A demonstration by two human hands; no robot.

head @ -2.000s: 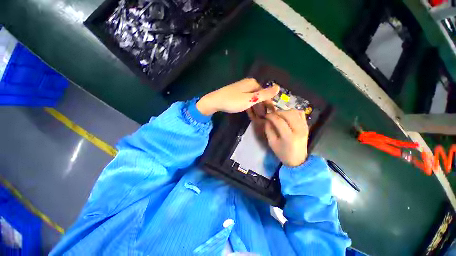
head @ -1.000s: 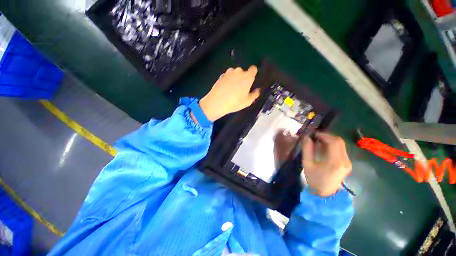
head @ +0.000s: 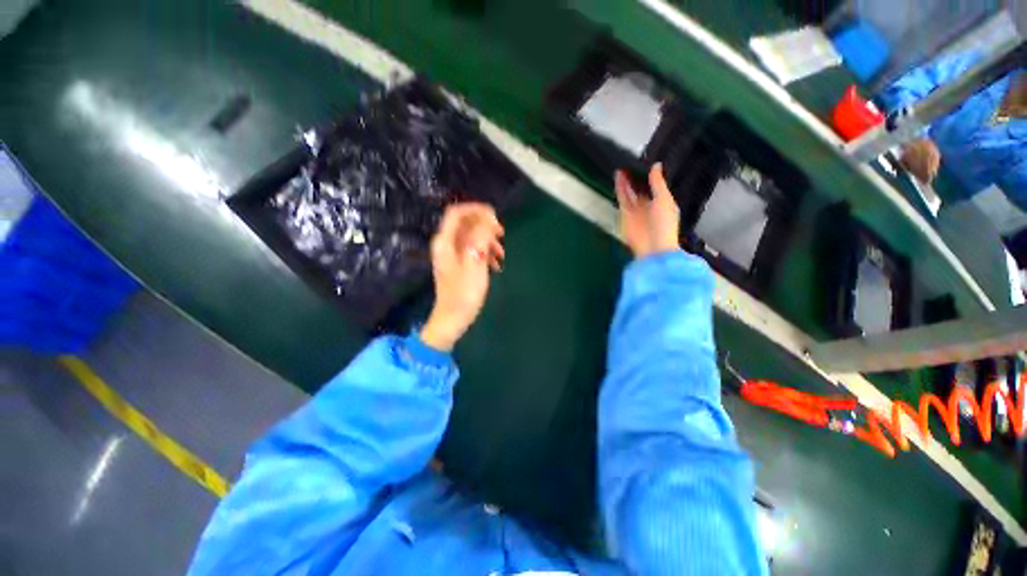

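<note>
My left hand [head: 464, 268] is at the right edge of the black parts tray [head: 295, 261], fingers curled. Whether it holds something small cannot be told. The tray is heaped with black and silver strips. My right hand [head: 650, 212] reaches over the pale rail, fingers apart, beside a black assembly tray [head: 563, 99] with a tablet unit [head: 623, 114]. Contact with that tray cannot be told. A second tablet unit [head: 734, 221] lies in a tray right of the hand.
A third tablet unit [head: 873, 295] lies farther right. An orange-red air tool [head: 788, 399] with coiled hose lies at right, below a metal bar [head: 935, 341]. A small dark piece [head: 231, 113] lies left of the parts tray. A coworker's hand [head: 920, 160] shows at upper right.
The tablet tray that lay in front of me is gone from there. My right hand has moved forward over the rail, my left towards the parts tray. The view has shifted.
</note>
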